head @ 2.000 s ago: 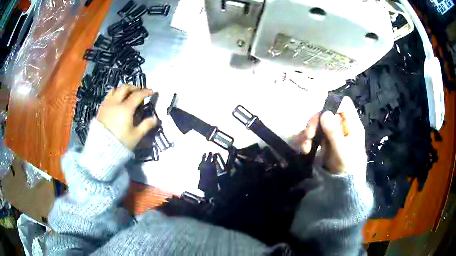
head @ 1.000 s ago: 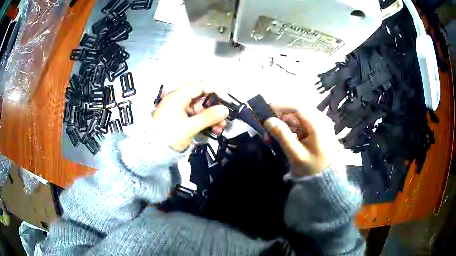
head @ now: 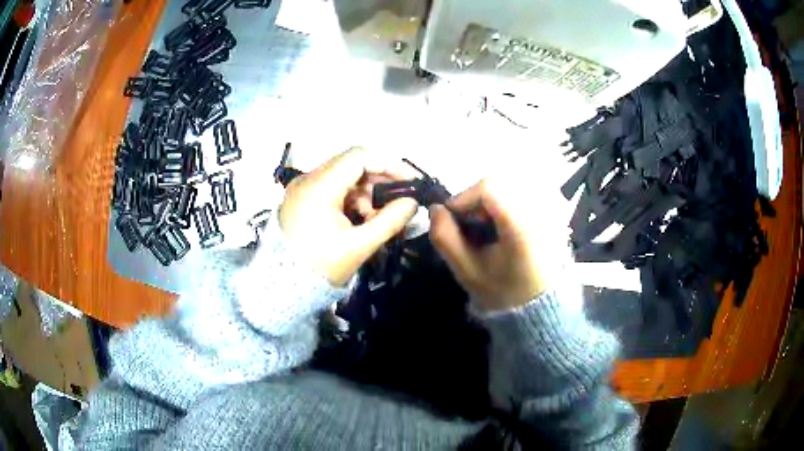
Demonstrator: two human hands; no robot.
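Observation:
My left hand (head: 331, 211) holds a black slide buckle (head: 397, 191) between thumb and fingers over the bright metal plate. My right hand (head: 489, 242) grips a black webbing strap (head: 476, 225) close beside it. The strap end meets the buckle; whether it is through the slot is hard to tell. Loose slide buckles (head: 181, 114) lie in a pile at the left. Loose webbing pieces (head: 635, 158) lie in a heap at the right. A dark heap of straps (head: 414, 326) lies below my hands at the front edge.
The cream-white machine head (head: 547, 44) with its caution label stands above my hands. A crinkled clear bag (head: 53, 97) lies at the left table edge (head: 53, 238). A long white bar (head: 761, 123) is at the far right. Thin threads lie on the glaring plate.
My left hand has moved from the buckle pile to the middle with a buckle. My right hand has come left with the strap, and the strap end now meets the buckle.

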